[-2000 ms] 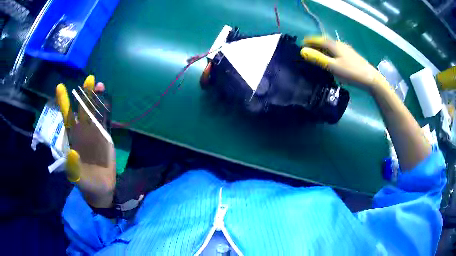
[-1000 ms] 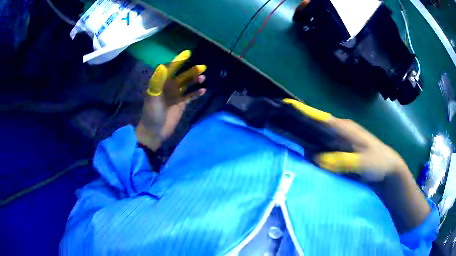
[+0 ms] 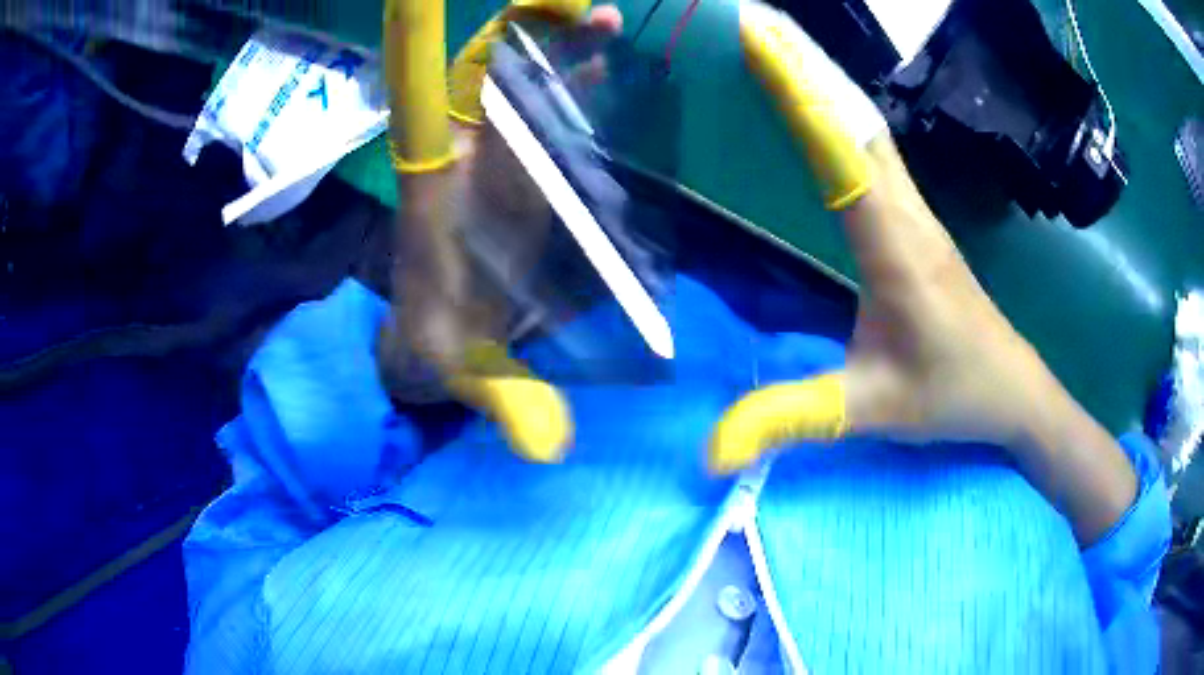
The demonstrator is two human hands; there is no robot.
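Note:
A clear, smoky rectangular panel (image 3: 621, 284) with a white strip is held upright in my left hand (image 3: 442, 264), above the bench's front edge. Yellow finger cots cover several fingertips, and the thumb is at the panel's lower side. My right hand (image 3: 931, 343) is right of the panel, not touching it, with thumb and index finger spread wide and nothing clearly held. A small pale patch shows beside the index finger; I cannot tell what it is. The black optical engine housing (image 3: 997, 106), with a white triangular side, lies on the green mat, partly cut off at the top.
A white wipe pack with blue print (image 3: 284, 119) lies at the upper left. Thin red and black wires (image 3: 680, 33) cross the mat left of the housing. Crinkled clear or white pieces (image 3: 1188, 343) are at the right edge. The mat (image 3: 1056, 290) extends between the right forearm and housing.
My left hand has risen and moved right, and the panel now shows clearly in it. The dark elongated tool has left my right hand, which has opened with its index finger pointing up.

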